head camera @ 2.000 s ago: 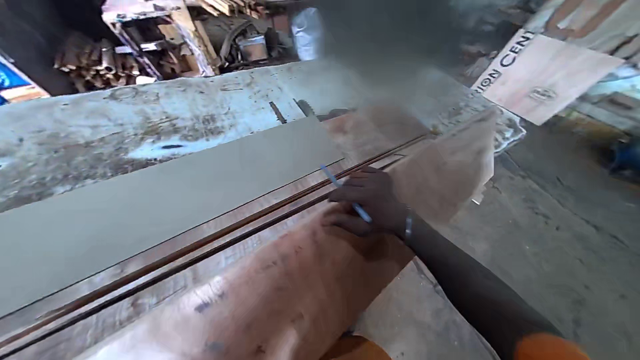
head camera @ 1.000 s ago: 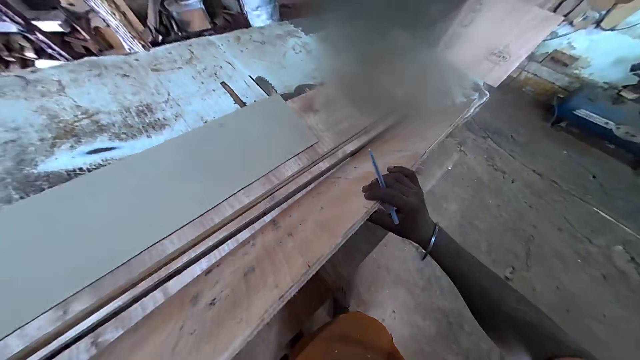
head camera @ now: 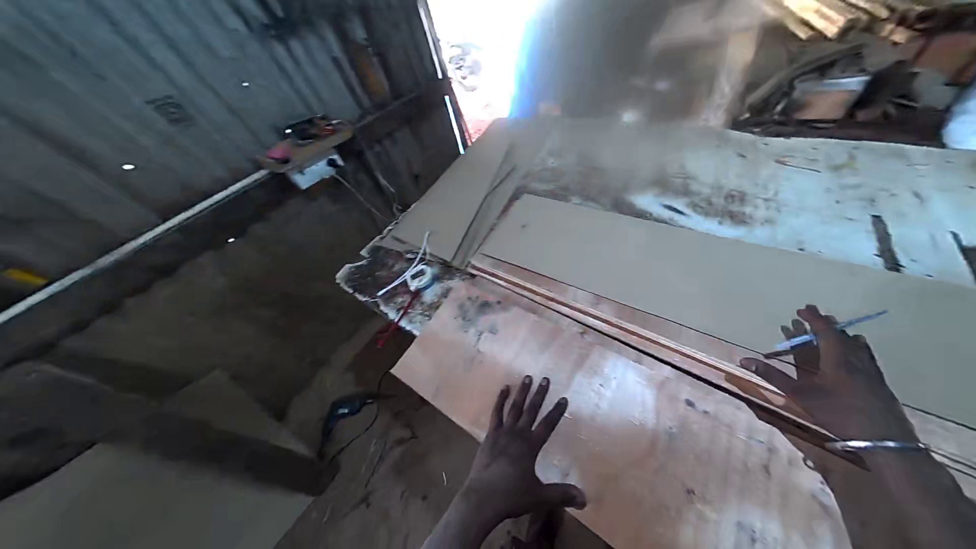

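Observation:
My left hand (head camera: pixel 518 454) has its fingers spread over the near edge of a reddish plywood sheet (head camera: pixel 633 419). On the right, my right hand (head camera: pixel 831 366), with a metal bangle at the wrist, holds a light blue pen or pencil (head camera: pixel 865 319) that passes between its fingers. That hand is over thin wooden strips (head camera: pixel 610 320), which run lengthwise beside the plywood. Behind the strips lies a long grey-beige board (head camera: pixel 656 263). Whether either palm presses on the wood is hard to tell.
A white coiled item (head camera: pixel 419 277) with a cord and a red piece lie at the worktable's (head camera: pixel 374 282) left corner. A power drill (head camera: pixel 347 408) is on the floor. A wall shelf (head camera: pixel 313 149) holds small items. Scrap wood (head camera: pixel 831 99) is piled at the back right.
The view has swung far to the left. My left hand has come into view over the plywood. My right hand, still with the blue pen or pencil, has gone from the plywood's edge to the strips.

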